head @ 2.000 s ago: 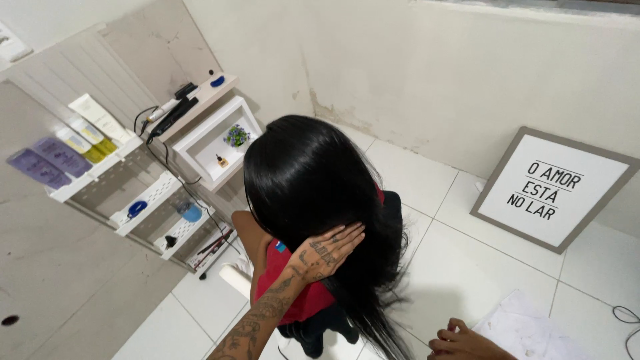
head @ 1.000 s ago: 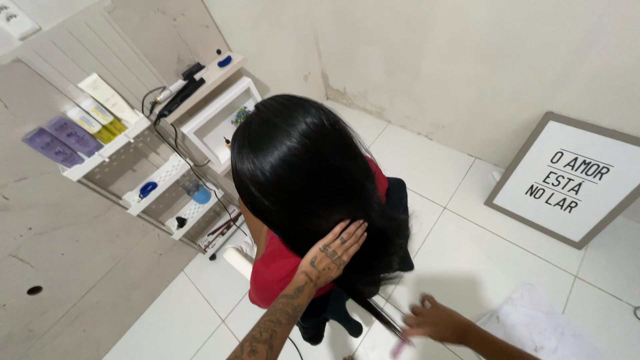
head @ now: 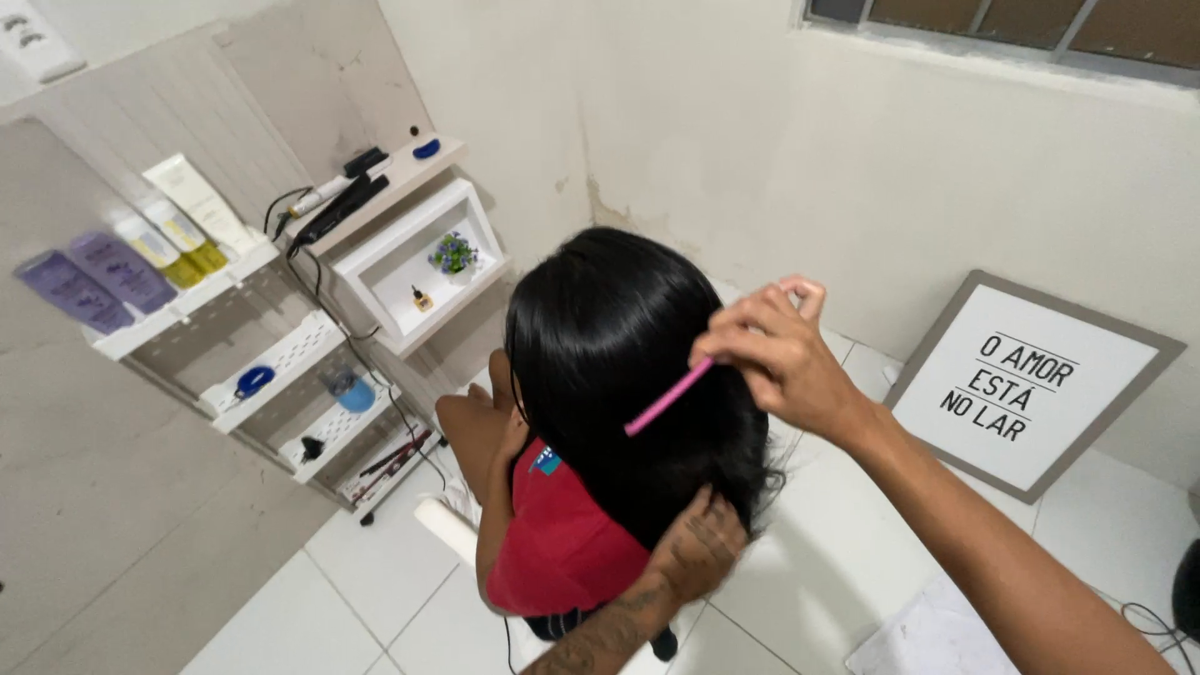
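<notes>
A seated person in a red shirt (head: 562, 553) has long, straight black hair (head: 609, 319). My right hand (head: 773, 352) is shut on a pink comb (head: 670, 398), which lies over the hair at the back of the head. Lower down, my tattooed left hand (head: 698, 544) rests at the hair's lower part near the shirt; its fingertips are partly hidden in the strands, and whether it grips them is unclear.
At the left stands a white shelf (head: 187, 305) with purple tubes (head: 122, 272). A hair straightener (head: 342, 211) with cords lies on a wall shelf (head: 412, 183). A framed sign (head: 1031, 384) leans on the wall at right. White cloth (head: 928, 633) lies on the floor.
My right hand has risen from low beside the hair ends to the back of the head with the comb. My left hand has moved lower along the hair. The view has shifted.
</notes>
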